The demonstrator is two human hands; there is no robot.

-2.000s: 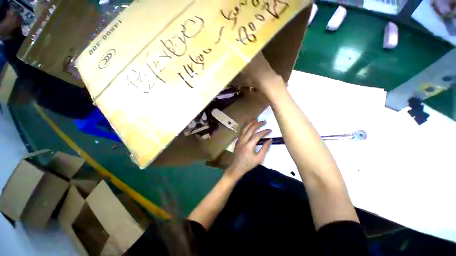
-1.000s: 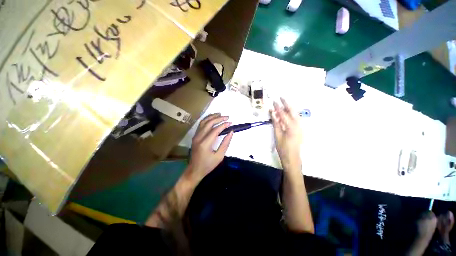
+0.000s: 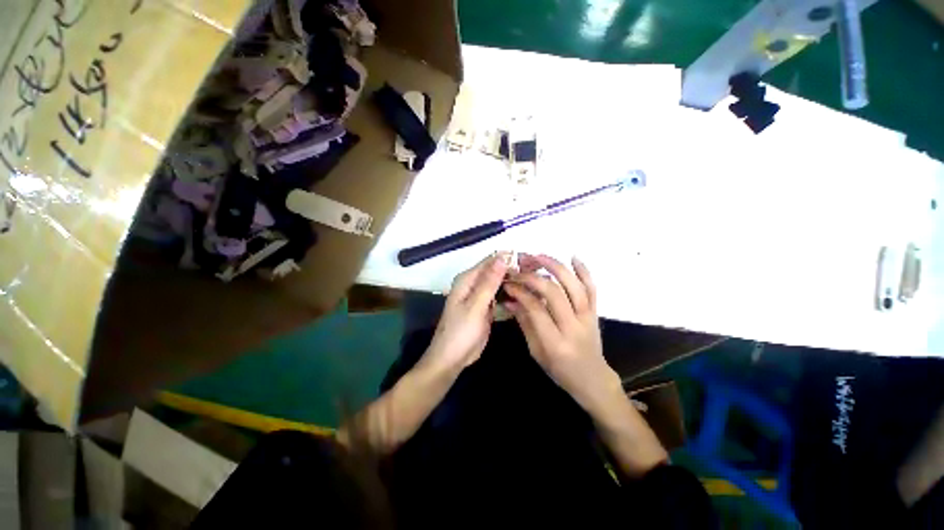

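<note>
My left hand [image 3: 465,319] and my right hand [image 3: 560,323] meet at the front edge of the white work sheet [image 3: 683,248]. Their fingertips hold a small pale plastic shell [image 3: 509,261] between them, mostly hidden by the fingers. The small hammer [image 3: 455,241] lies on the sheet just beyond my hands, its black grip to the left and its metal head to the right. Small beige plates with dark squares [image 3: 525,151] lie on the sheet near the carton.
The large open carton [image 3: 430,31] of mixed shells stands at the left. A grey post [image 3: 714,78] with black pieces [image 3: 753,102] at its foot is at the far right. Pale shells [image 3: 886,277] lie on the right of the sheet. A person's arm shows at lower right.
The hammer has been let go and lies on the sheet. Both hands have come together at the sheet's front edge around the small pale shell. The view has shifted, showing more of the carton's contents.
</note>
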